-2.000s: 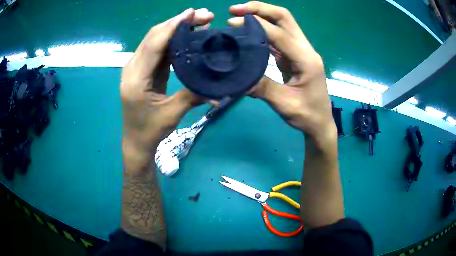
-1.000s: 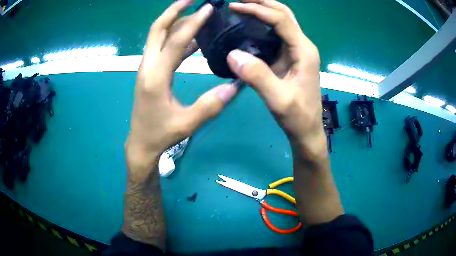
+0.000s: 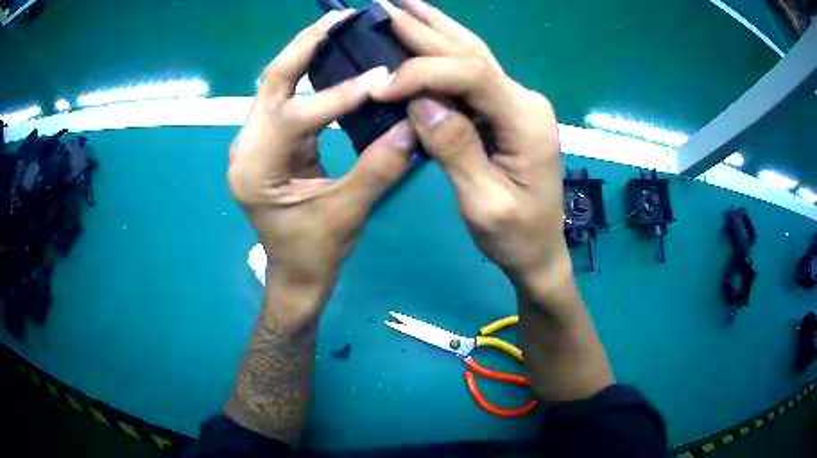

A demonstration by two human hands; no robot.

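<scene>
A black boxy motor housing (image 3: pixel 363 58) is held up at the top centre, above the bench, tilted. A short black stub sticks out at its upper left. My left hand (image 3: pixel 309 179) grips it from the left, with thumb and fingers on its side. My right hand (image 3: pixel 488 143) grips it from the right, its thumb beside my left thumb. The fingers hide much of the housing, and I cannot tell whether a separate cover is on it.
Scissors (image 3: pixel 455 344) lie below my hands. A black scrap (image 3: pixel 341 351) and a white wrapped end (image 3: pixel 258 263) lie left of them. Black parts are heaped at left (image 3: pixel 40 215). Waiting units (image 3: pixel 649 204) and narrow black parts (image 3: pixel 739 264) lie at right. A white rail (image 3: pixel 170 112) crosses behind.
The housing has turned from showing its round face to showing its boxy side. My left hand has closed onto it from an open pose. My left forearm now covers most of the wrapped object.
</scene>
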